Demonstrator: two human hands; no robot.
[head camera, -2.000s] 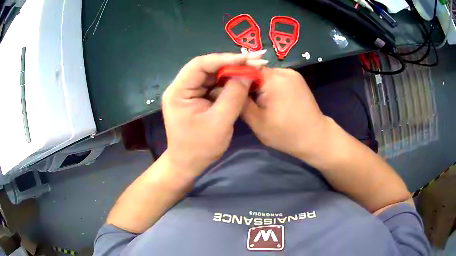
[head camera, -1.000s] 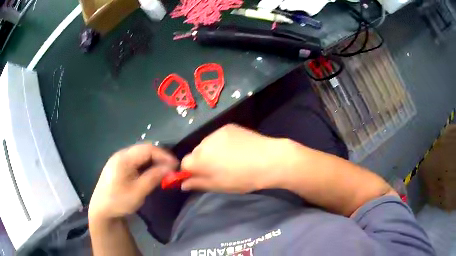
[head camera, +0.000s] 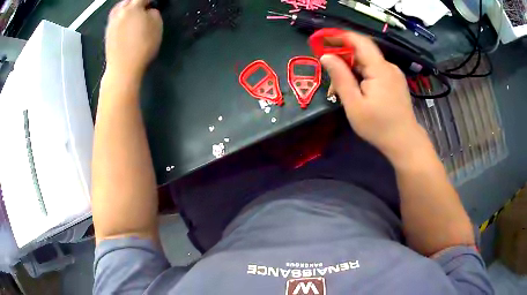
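Observation:
My right hand (head camera: pixel 375 86) holds a red thermometer housing (head camera: pixel 334 43) between thumb and fingers, above the mat at the right. Two more red housings lie side by side on the dark green mat, one tilted (head camera: pixel 261 80) and one nearly upright (head camera: pixel 304 80), each with a window and dark buttons. My left hand (head camera: pixel 134 29) reaches to the far left of the bench; its fingertips are at the picture's top edge beside something dark, and its grip cannot be told.
Small white pieces (head camera: pixel 218 150) lie near the bench edge. A black screwdriver (head camera: pixel 399 55) lies behind my right hand, with cables at right. A white foam slab (head camera: pixel 46 132) is at left, a clear ribbed tray (head camera: pixel 468 115) at right. Pink sticks (head camera: pixel 305 4) lie at the far side.
My hands have moved apart from over the lap. My left hand has gone far up-left; my right hand has moved up-right, carrying the red housing. The head view has shifted.

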